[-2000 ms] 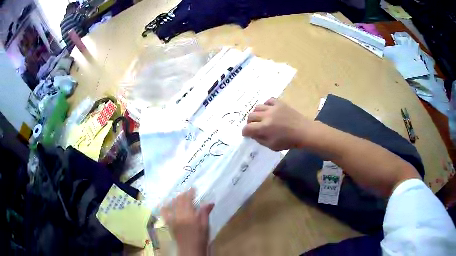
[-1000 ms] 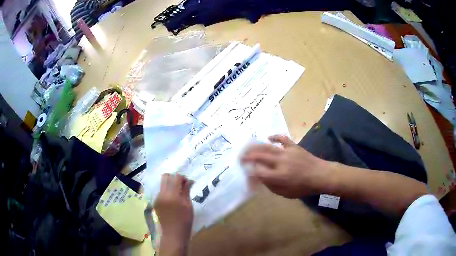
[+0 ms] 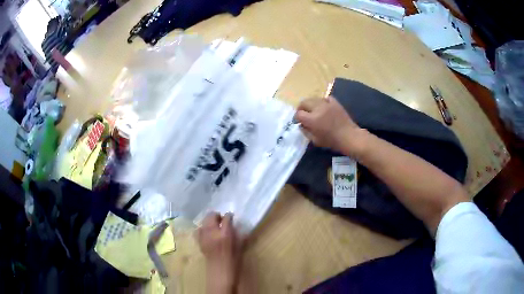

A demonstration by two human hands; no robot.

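Note:
A whitish, see-through poly bag with large black print lies spread in front of me, partly raised over white bags beneath it. My left hand pinches its near edge at the bottom. My right hand pinches its right edge near the top. A folded dark grey garment lies to the right, partly under my right forearm. A white hang tag with a green print lies on it, beside a badge that is partly hidden.
Thread snips lie on the table at the right. Yellow paper slips and dark cloth are at the left. Navy garments lie at the far edge. White papers are at the upper right.
The top bag now shows its large black print, lifted and opened out by both hands. My right hand has moved up and now grips the bag's edge. The view has shifted.

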